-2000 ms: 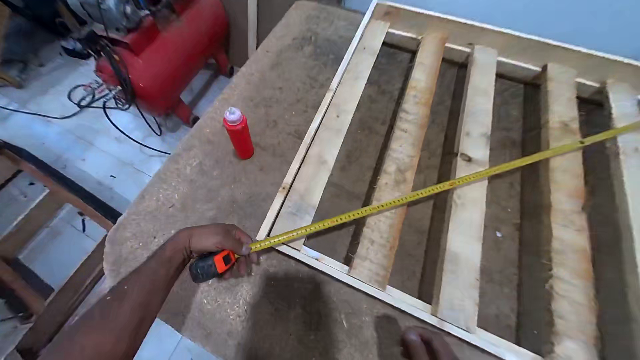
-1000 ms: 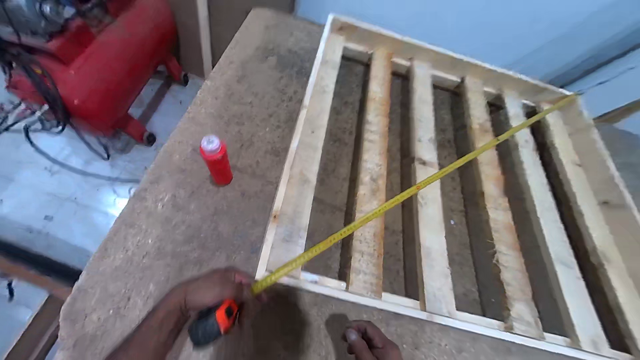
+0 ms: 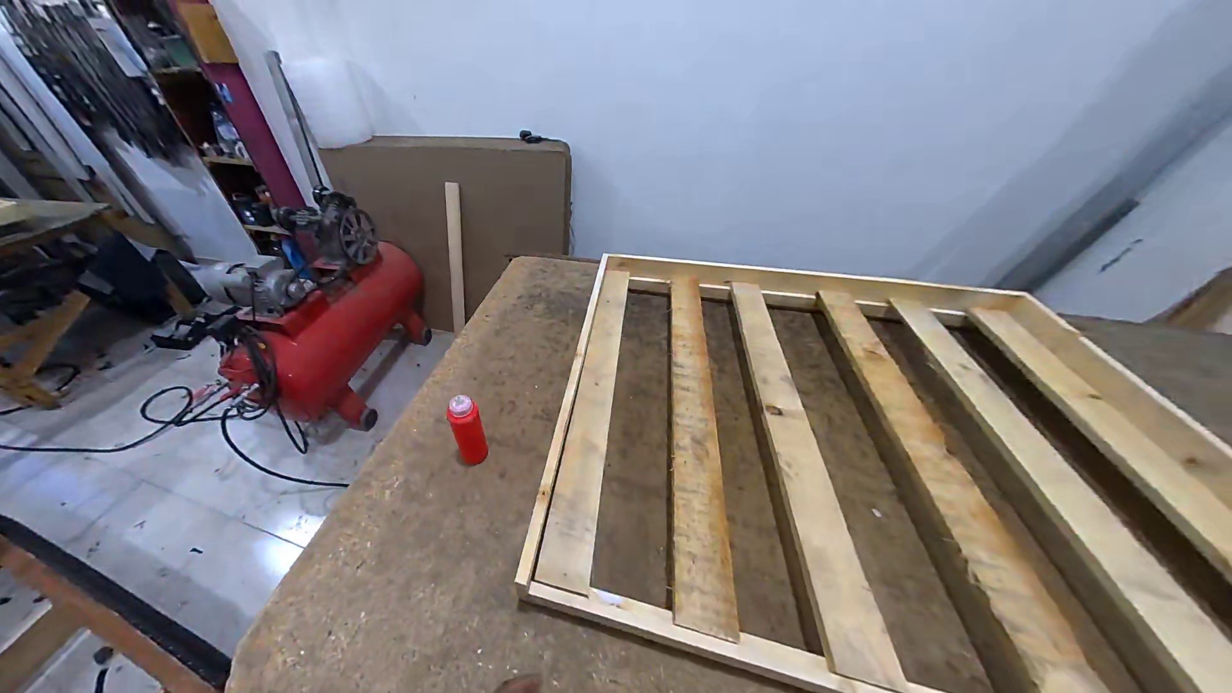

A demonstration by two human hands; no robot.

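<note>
A slatted wooden frame [image 3: 784, 409] lies flat on the brown worktable [image 3: 385, 577], its slats running away from me and reaching past the right edge of the view. To its left, apart from it, a red plastic bottle [image 3: 468, 430] stands upright on the table. At the bottom edge only a small, dark, rounded bit of skin shows below the near rail; which hand it belongs to, I cannot tell. Neither hand is otherwise visible, and no tape measure shows.
A red air compressor [image 3: 332, 337] with black hoses [image 3: 260, 472] stands on the tiled floor at the left. Behind it a brown board [image 3: 515, 192] leans against the white wall. A dark-padded wooden piece [image 3: 115, 606] is at the lower left.
The yellow tape blade that lay diagonally across the frame is gone from it. My left hand, which held the tape measure at the near left corner, has left that place. The view has tilted up.
</note>
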